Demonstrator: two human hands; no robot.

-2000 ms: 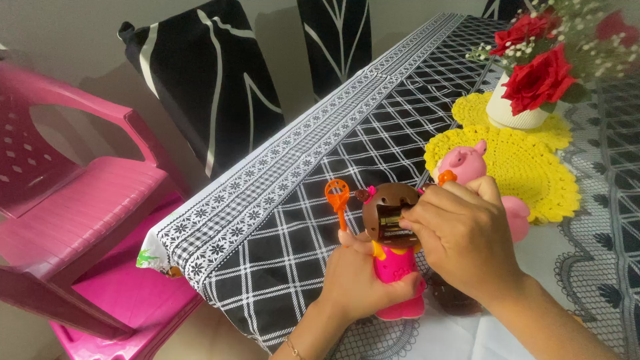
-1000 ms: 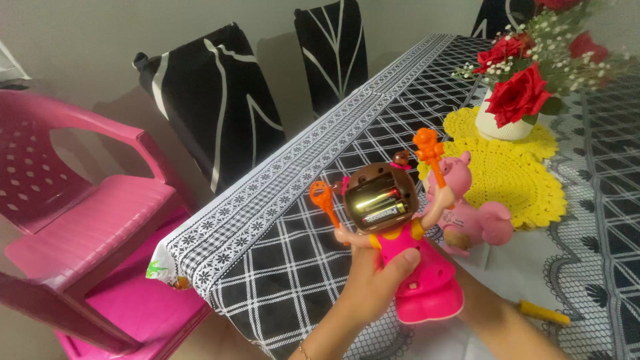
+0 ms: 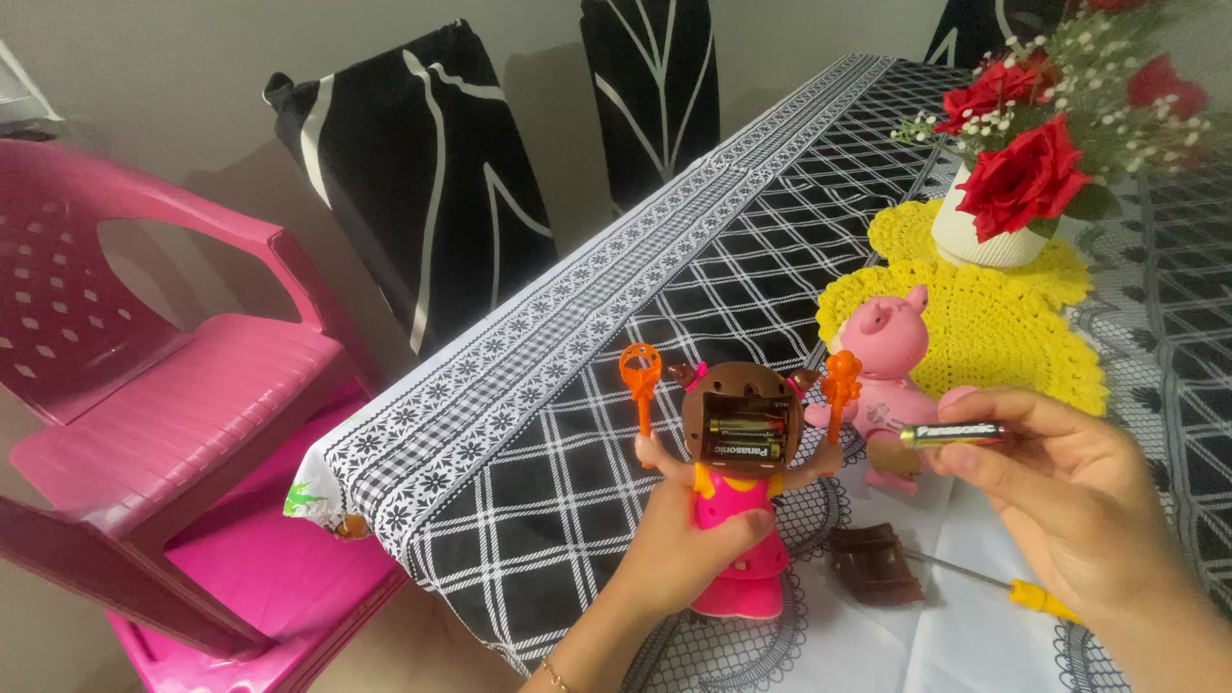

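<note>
My left hand (image 3: 688,553) grips a plastic doll (image 3: 736,525) in a pink dress around its body, with the back of its brown head facing me. In the head, an uncovered battery compartment (image 3: 746,433) shows Panasonic batteries (image 3: 743,449). The doll's raised arms bear orange pieces (image 3: 641,373). Between thumb and fingers of my right hand (image 3: 1049,486) is one battery (image 3: 953,435), held level to the right of the doll. Below it on the cloth lie a brown plastic battery cover (image 3: 875,565) and a screwdriver with a yellow handle (image 3: 1044,602), partly hidden by my right hand.
A pink toy pig (image 3: 884,351) stands behind my right hand, beside a yellow crocheted mat (image 3: 1001,346). A white vase (image 3: 987,226) of red flowers is at the back right. Black covered chairs (image 3: 423,183) line the far side; a pink plastic chair (image 3: 183,385) stands left.
My right hand, at the back of the doll's head two seconds ago and low behind the doll one second ago, is now out to the right with a battery. The brown cover and screwdriver shaft are now visible.
</note>
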